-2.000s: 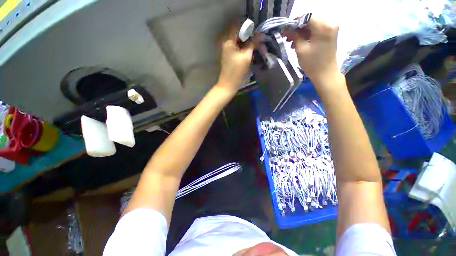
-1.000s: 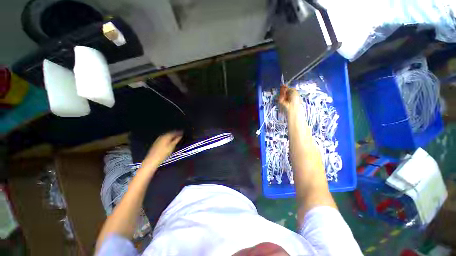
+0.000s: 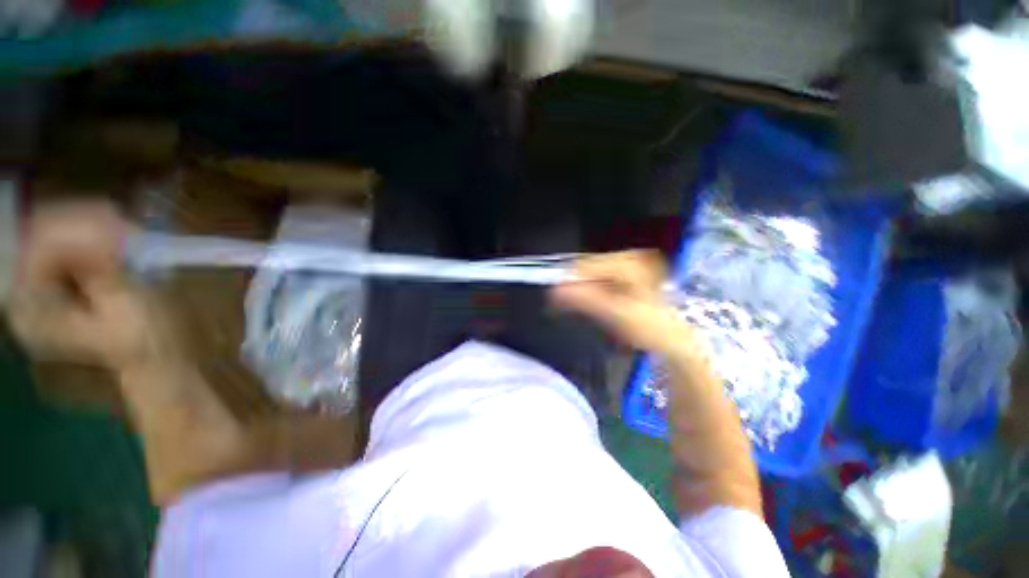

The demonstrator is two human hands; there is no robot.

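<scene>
A stretched bundle of white cable runs almost level across the view above the dark lap. My left hand, strongly blurred at the far left, is closed on the bundle's left end. My right hand holds its right end, near the blue bin's left side. The two white winding posts are at the top edge, blurred and cut off. Fine detail of the cable ends is lost in the blur.
A blue bin of white coils stands at the right. A second blue bin with looser cable is beyond it. A cardboard box and a clear bag of cable are at the left. The bench edge crosses the top.
The view has swung left. My right hand has left the coil bin and taken the cable bundle. My left hand has moved far left, and the bundle has risen from the lap and is stretched.
</scene>
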